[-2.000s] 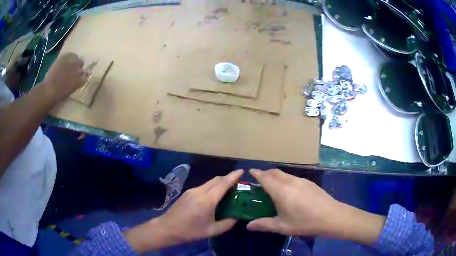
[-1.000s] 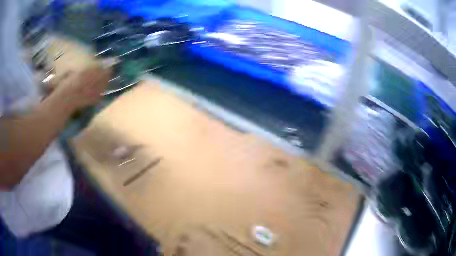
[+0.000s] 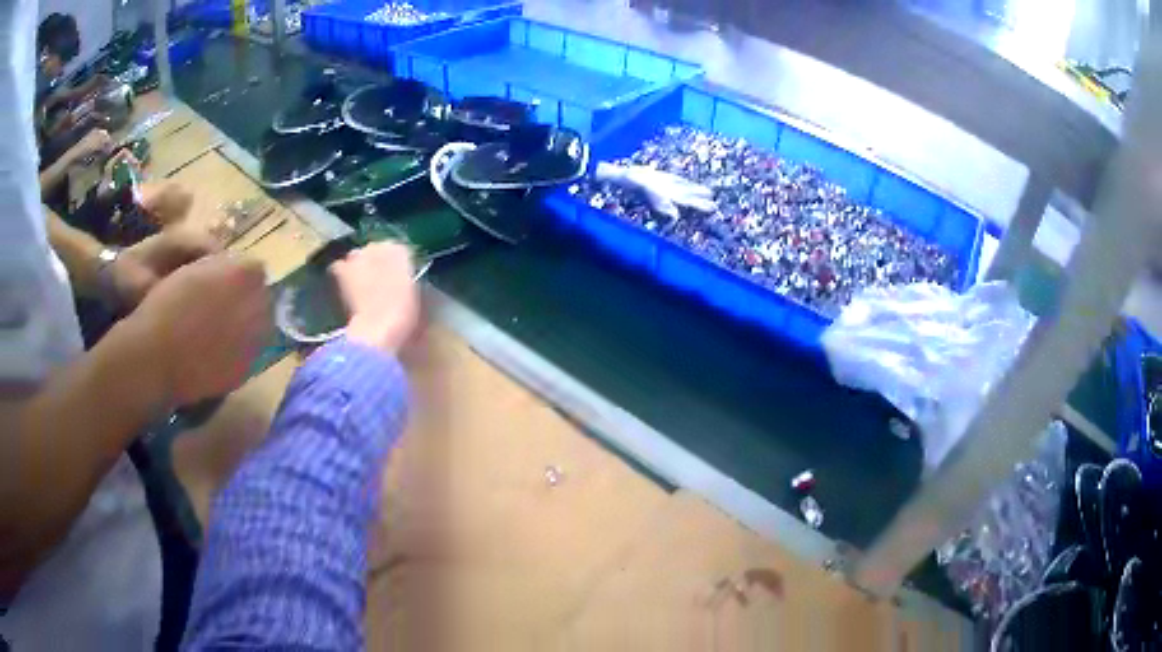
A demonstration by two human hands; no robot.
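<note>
My left hand, in a blue checked sleeve, reaches to the far left side of the bench. Its fingers are closed over the edge of a dark green housing with a bright silver rim; the fingertips are partly hidden. More green housings lie in a loose pile just beyond it, on the dark green strip. My right hand is not in view.
A blue bin of small silver parts stands behind the strip, with a white glove on it. A clear bag hangs by a slanted post. Coworkers' arms are close at left. Cardboard covers the bench.
The view has swung left and up from the bench front. My hands have parted from the housing held low in front; my left arm now reaches out to the housings at the left.
</note>
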